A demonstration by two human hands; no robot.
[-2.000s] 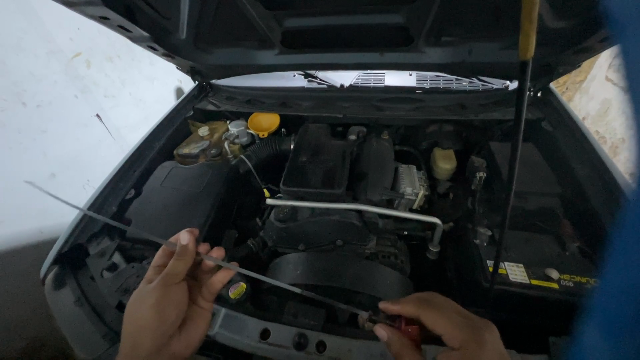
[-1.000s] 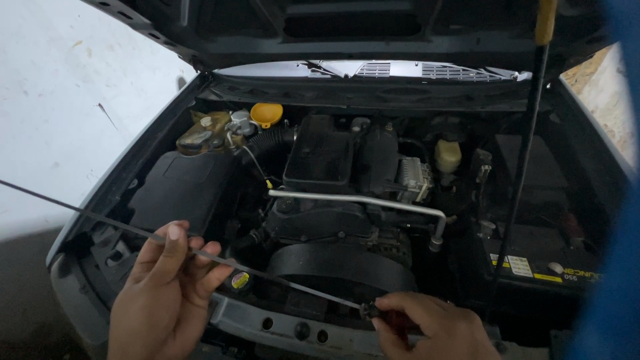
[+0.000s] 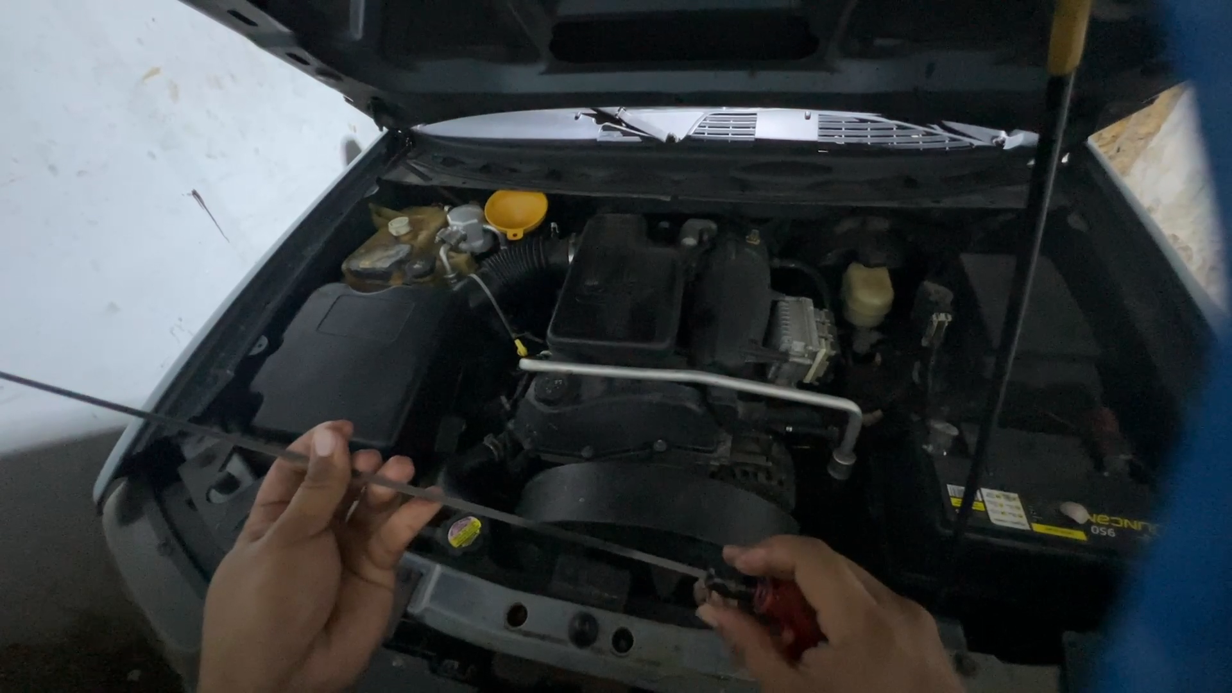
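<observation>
A long, thin dipstick (image 3: 568, 539) crosses in front of the open engine bay, running from the left edge down to the right. My left hand (image 3: 318, 549) pinches its blade between thumb and fingers near the front left of the bay. At the right end, my right hand (image 3: 818, 606) grips the red handle (image 3: 784, 606), whose far part the fingers hide. Behind the hands lie the black engine cover (image 3: 616, 289), a bare metal pipe (image 3: 693, 375) and the radiator cap (image 3: 464, 531) with a yellow label.
A raised hood (image 3: 674, 58) spans the top, with a prop rod (image 3: 1020, 279) at the right. A car battery (image 3: 1039, 481) sits at the right, an air filter box (image 3: 337, 356) at the left. A yellow reservoir cap (image 3: 516, 212) stands open at the back. Blue fabric blurs the right edge.
The left end of the dipstick, in view two seconds ago, now runs out past the left edge. Both hands keep their hold on it.
</observation>
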